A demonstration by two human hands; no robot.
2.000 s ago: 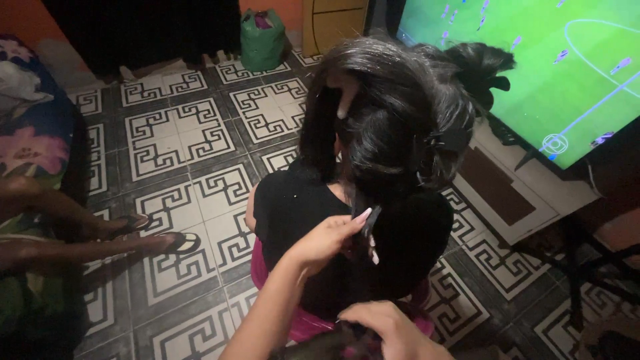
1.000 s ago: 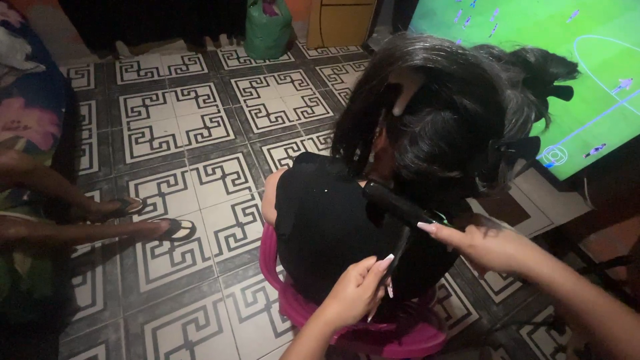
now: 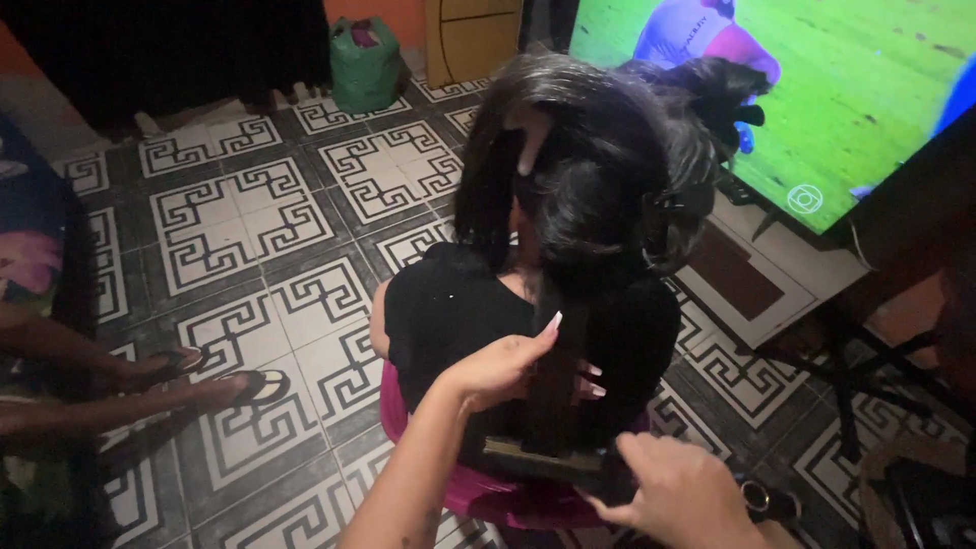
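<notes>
A person with long dark hair (image 3: 587,175), partly held up by clips, sits with their back to me in a black top (image 3: 465,320) on a magenta plastic chair (image 3: 393,404). My left hand (image 3: 511,370) is around a hanging lock of that hair, thumb on the near side and fingertips showing beyond it. Lower right, my right hand (image 3: 679,480) grips a dark hair-styling tool, likely a flat iron (image 3: 545,457), with a long pale-gold strip across the lower end of the lock. Whether its plates are closed on the hair, I cannot tell.
A television (image 3: 823,99) stands on a low white cabinet (image 3: 801,282) at the right. Dark metal legs (image 3: 846,404) are below it. Another person's sandalled feet (image 3: 259,387) rest on the patterned tiles at left. A green bag (image 3: 364,69) stands by the wall.
The tool in my right hand has moved from the upper back, near the neck, down to the lower end of the hair. My left hand is now higher on the back than the right.
</notes>
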